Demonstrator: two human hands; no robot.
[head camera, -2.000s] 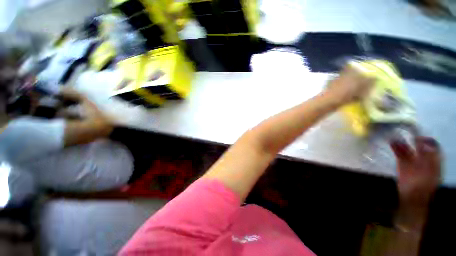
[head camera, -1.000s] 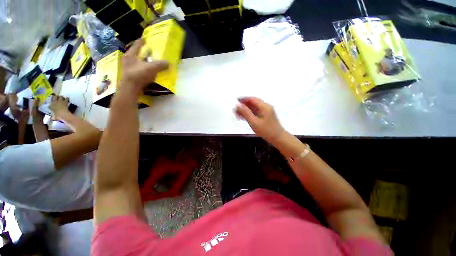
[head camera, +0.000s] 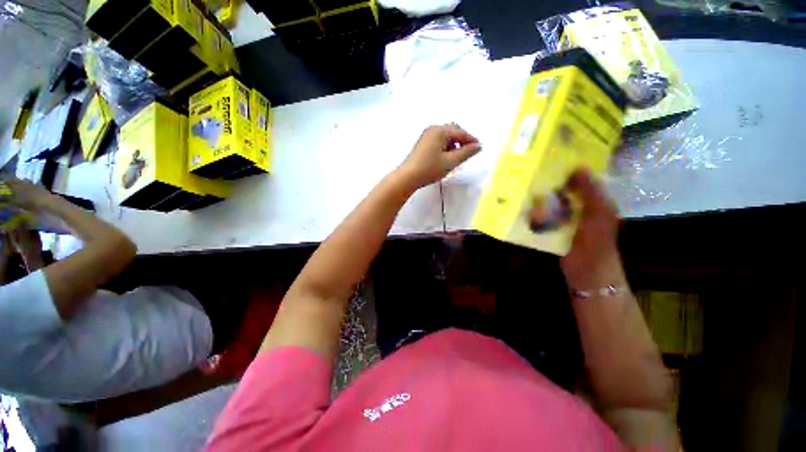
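My right hand (head camera: 594, 216) grips a yellow box (head camera: 566, 141) by its near end, tilted above the table's front edge. The box has a black end at the top and a product picture near my fingers; it is slightly blurred. My left hand (head camera: 439, 154) is over the white table (head camera: 336, 150), left of the box, with thumb and fingertips brought together. I cannot tell if they pinch thin clear film. A whitish sheaf of poly bags (head camera: 436, 53) lies behind my left hand.
Bagged boxes (head camera: 636, 71) stand right, partly behind the held box, loose film towards me. Waiting yellow-black boxes (head camera: 225, 128) stand left, with more stacked behind. A coworker's light sleeve (head camera: 84, 340) is far left. Yellow edges (head camera: 676, 322) show low right.
My left hand has left the boxes at left and moved right to mid-table. My right hand has moved right and now holds a yellow box. The view has shifted.
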